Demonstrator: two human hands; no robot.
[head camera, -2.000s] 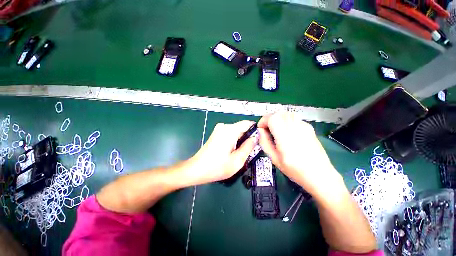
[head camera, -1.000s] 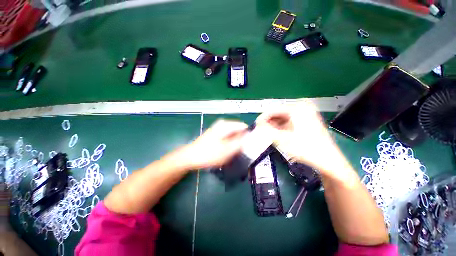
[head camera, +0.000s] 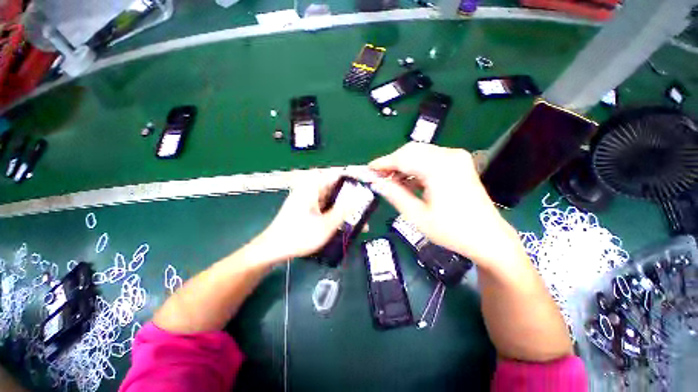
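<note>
My left hand holds a black keypad phone assembly with a pale face, tilted, above the bench. My right hand is at its top end, fingertips pinched together; a small reddish thing shows there, too blurred to name. A second phone assembly lies on the bench below my hands. A third lies partly under my right hand. Tweezers lie below it. A clear and white oval piece lies left of the second phone.
White oval rings lie in piles at left and right. Black phone parts lie on the left pile. A clear bag holds small components. A large smartphone and fan stand right. Phones lie on the belt beyond the rail.
The phone in my left hand now shows its pale face. The clear and white oval piece now shows on the bench. On the belt, one phone from the joined pair has moved away from the other.
</note>
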